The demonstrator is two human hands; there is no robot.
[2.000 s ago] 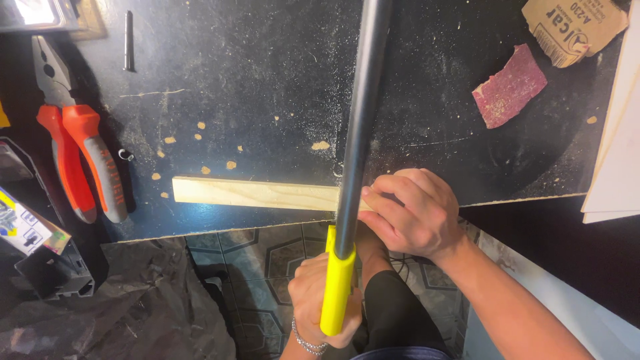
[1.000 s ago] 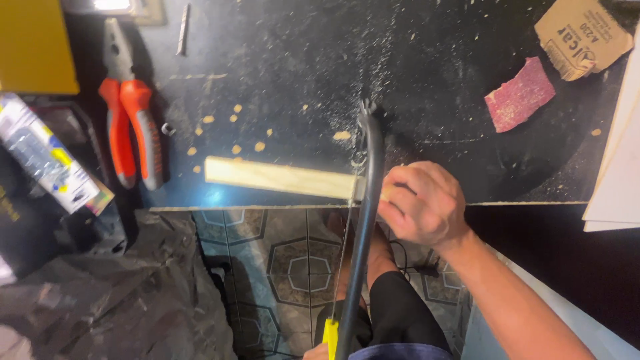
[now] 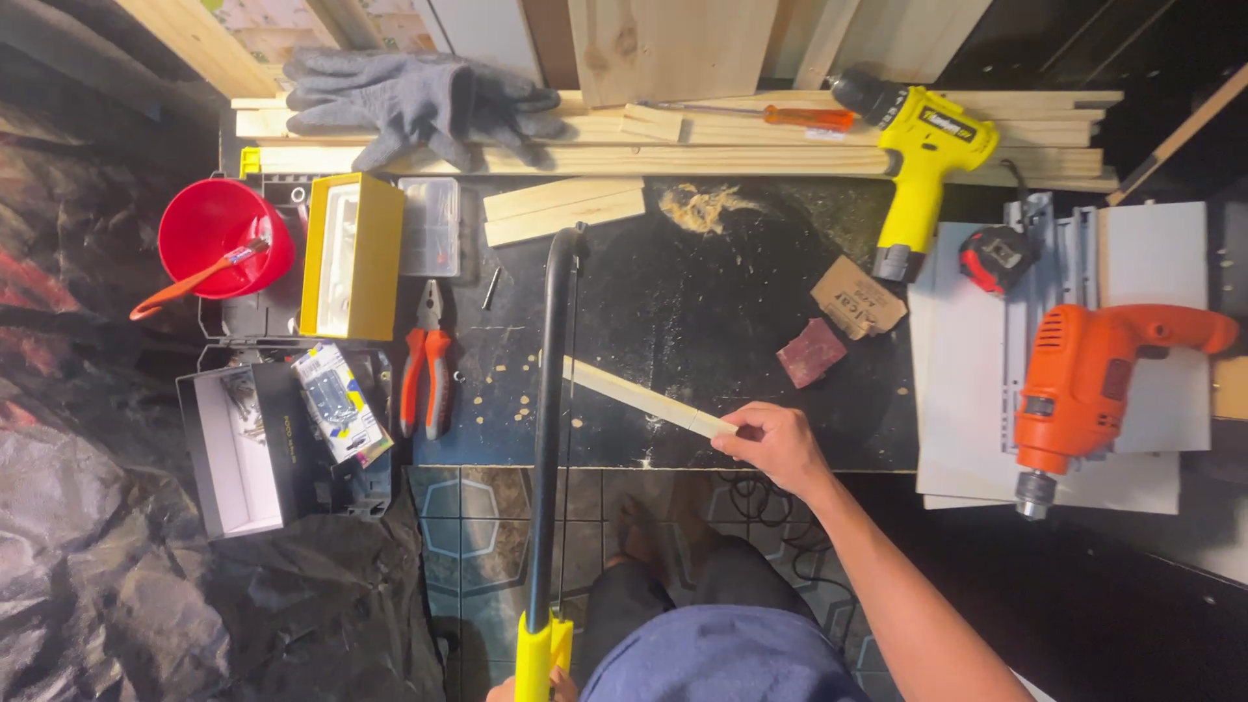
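Observation:
My right hand (image 3: 775, 444) pinches the right end of a narrow wooden strip (image 3: 639, 395) between thumb and fingers, above the black tabletop. A thin line crosses the strip close to those fingers. At the bottom edge, my left hand (image 3: 560, 686), mostly out of view, grips the yellow handle of a bow saw (image 3: 548, 409) with a black tubular frame. The saw stands lengthwise in the view, its frame passing over the strip's left end; its blade shows just right of the frame, away from the line.
Combination pliers (image 3: 426, 370), a yellow box (image 3: 351, 258) and a red bucket (image 3: 226, 239) lie left. Red sandpaper (image 3: 811, 352), a yellow cordless drill (image 3: 921, 166), a tape measure (image 3: 994, 258) and an orange corded drill (image 3: 1102, 375) are right. Gloves (image 3: 429, 102) rest on boards (image 3: 682, 159) behind.
The saw has moved left, away from the line near my right hand. The strip now slants, its left end farther from the table's front edge. The view has widened greatly.

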